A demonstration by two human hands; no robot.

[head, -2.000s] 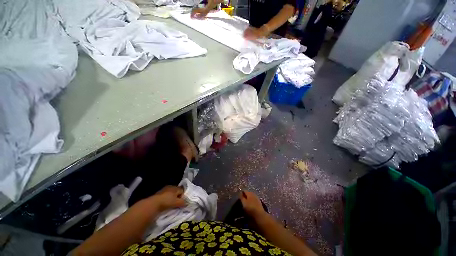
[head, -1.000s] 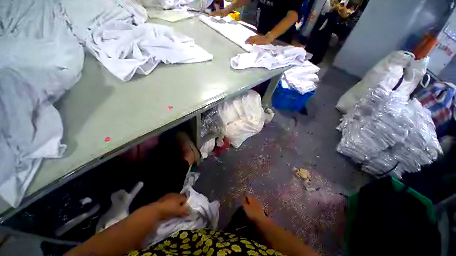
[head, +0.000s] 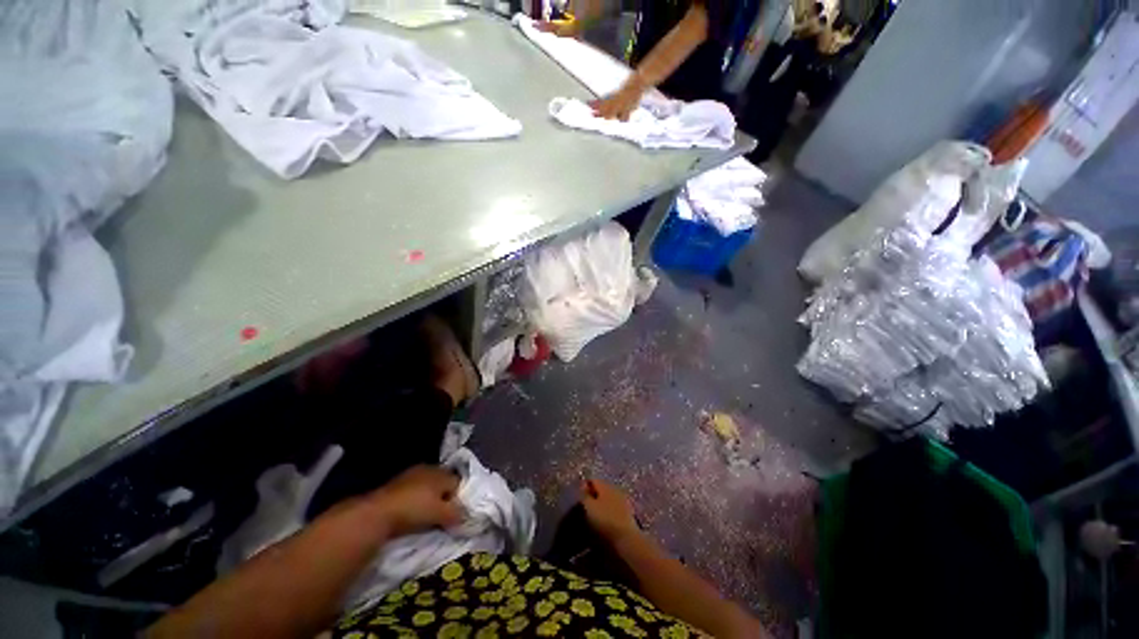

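A white garment [head: 497, 506] lies bunched on my lap and to its left. My left hand [head: 425, 499] grips its upper folds, with the fingers curled into the cloth. My right hand [head: 608, 509] is to the right of the garment, apart from it, with its fingers drawn together. Whether a small tool or thread is between those fingers is too small to tell.
A long table [head: 337, 250] runs along the left with a large white heap [head: 63, 175]. Another person's hand [head: 618, 102] presses a white piece at the far end. A blue crate [head: 702, 242], bagged garments [head: 924, 331] and a green-edged bin [head: 931, 537] stand on the floor.
The view has turned slightly. The other person's near hand has shifted left along the white piece, which lies flatter. My left hand still grips the garment; my right hand stays apart from it.
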